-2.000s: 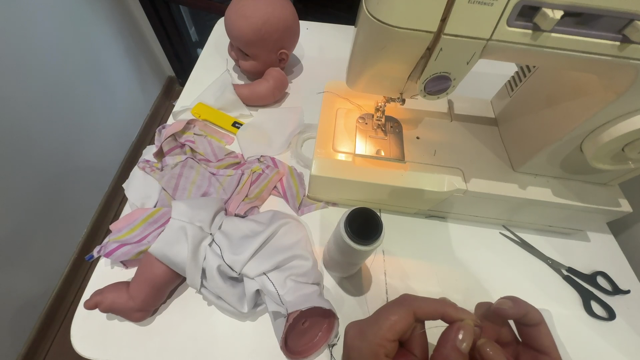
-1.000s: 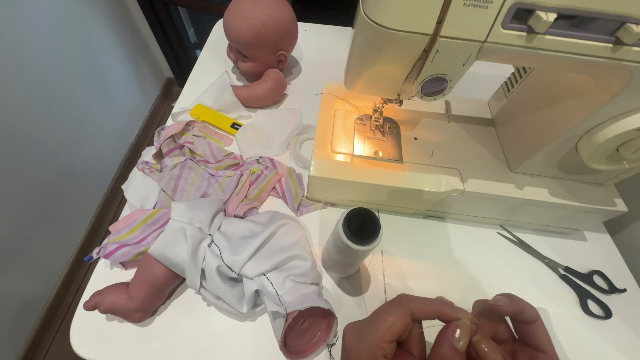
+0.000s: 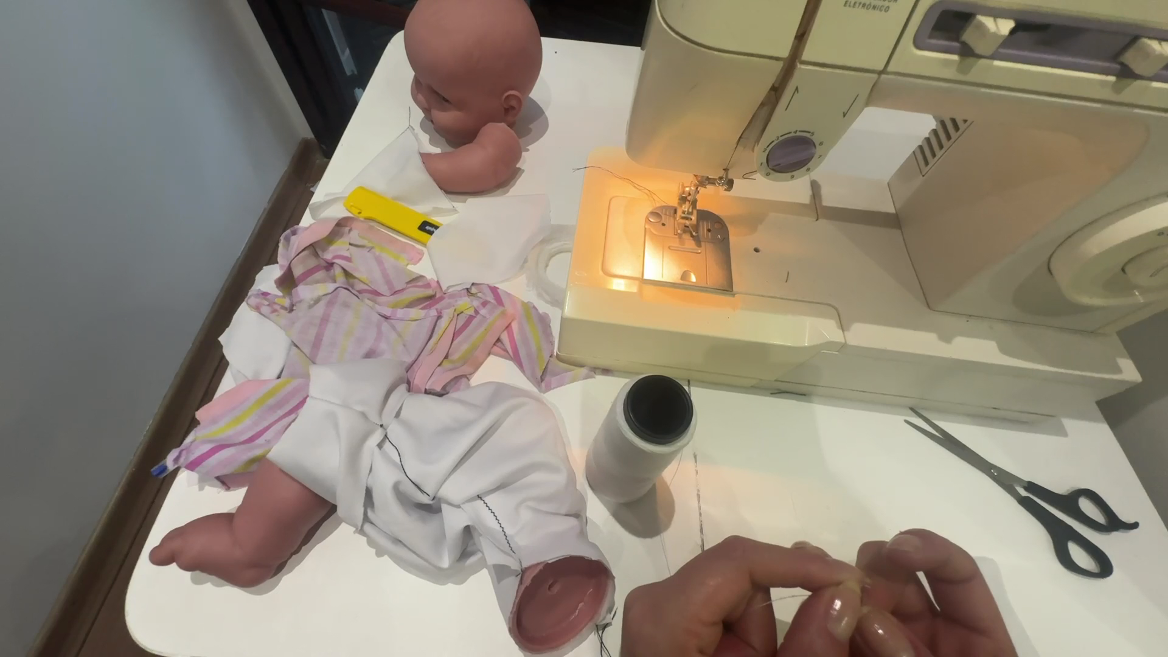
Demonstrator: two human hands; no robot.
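My left hand (image 3: 730, 598) and my right hand (image 3: 931, 593) meet at the lower right edge, fingertips pinched together. A fine thread (image 3: 787, 598) runs from the left fingers; anything else between the fingertips is too small to tell. Just left of my hands lies a doll's body in white cloth (image 3: 456, 456) with dark stitching, its open round end (image 3: 561, 604) nearest my left hand. A white thread spool (image 3: 641, 447) stands upright above my left hand. Black-handled scissors (image 3: 1022, 493) lie half open, up and right of my right hand.
A sewing machine (image 3: 693, 338), its lamp lit, fills the upper right. At the back left are a doll's head (image 3: 474, 64), a doll's arm (image 3: 479, 162) and a yellow utility knife (image 3: 391, 215). Striped cloth (image 3: 365, 310) lies below them. The white table (image 3: 201, 602) ends at left.
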